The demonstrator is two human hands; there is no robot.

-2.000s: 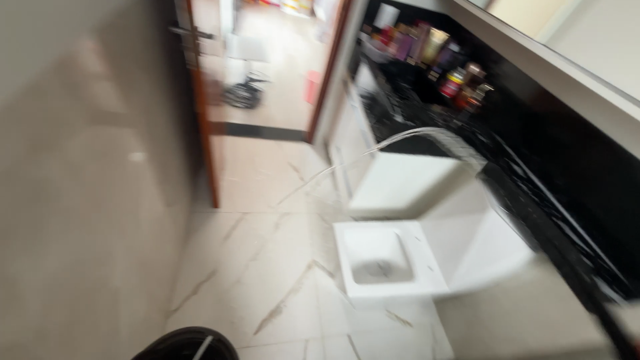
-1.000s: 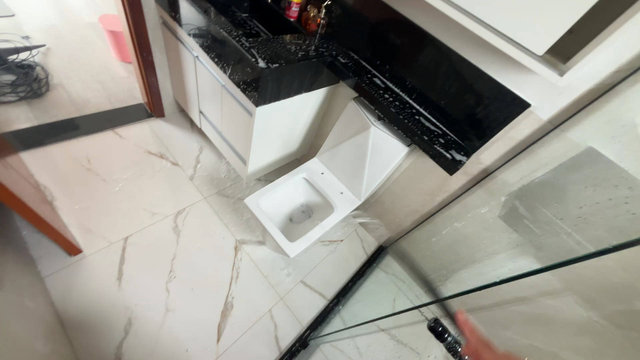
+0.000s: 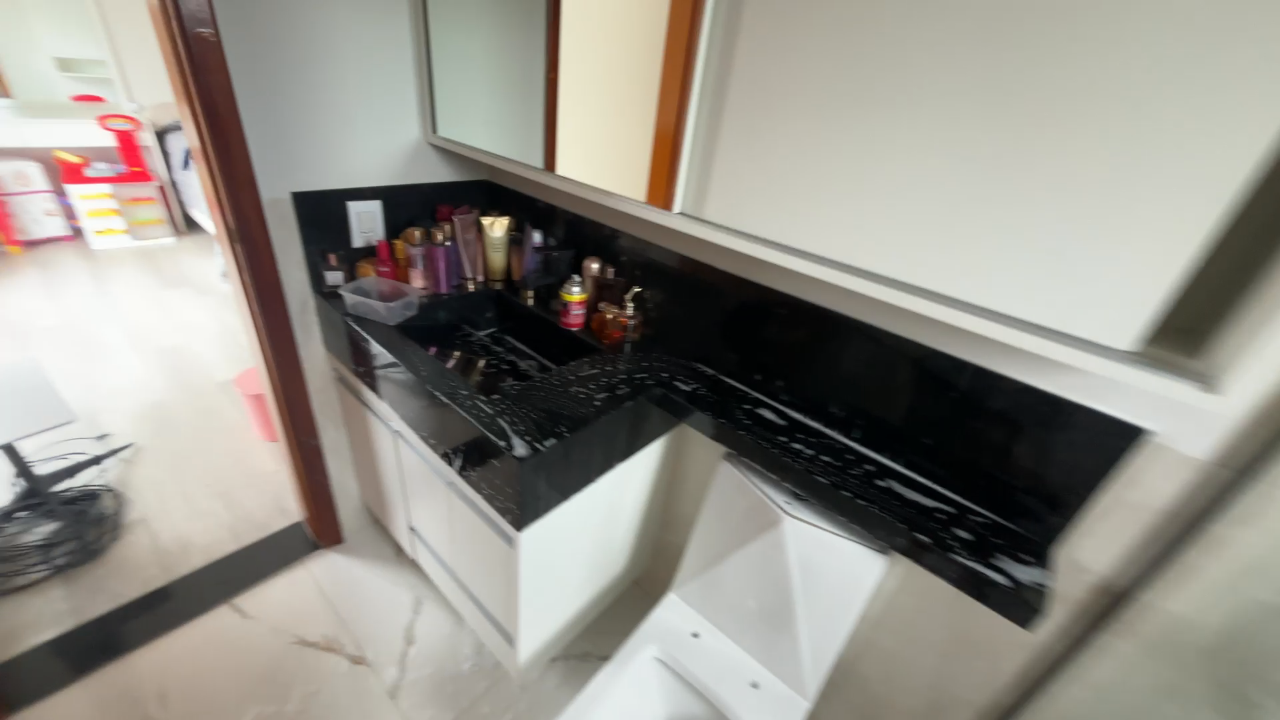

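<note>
Neither of my hands shows in the head view now. A black stone countertop (image 3: 640, 375) with white suds or wet streaks runs along the wall. Set into its left part is a dark sink (image 3: 500, 340). A clear plastic container (image 3: 380, 300) stands at the sink's front left corner. Behind it are several cosmetic bottles and tubes, among them a gold tube (image 3: 496, 247). A red and yellow can (image 3: 573, 303) stands beside an amber pump bottle (image 3: 628, 315). Below the counter's narrow part is a white toilet (image 3: 740, 590) without a seat on its bowl.
White cabinets (image 3: 590, 540) stand under the sink. A mirrored cabinet (image 3: 490, 80) hangs above the counter. At left, a wooden door frame (image 3: 250, 250) and a dark threshold (image 3: 160, 610) open to a room with coiled black cables (image 3: 60, 530) and toys. A blurred glass panel edge (image 3: 1130, 580) crosses the right.
The view has swung up toward the counter. One second ago a hand showed at the lower right by a dark handle at the glass panel; it is out of view now.
</note>
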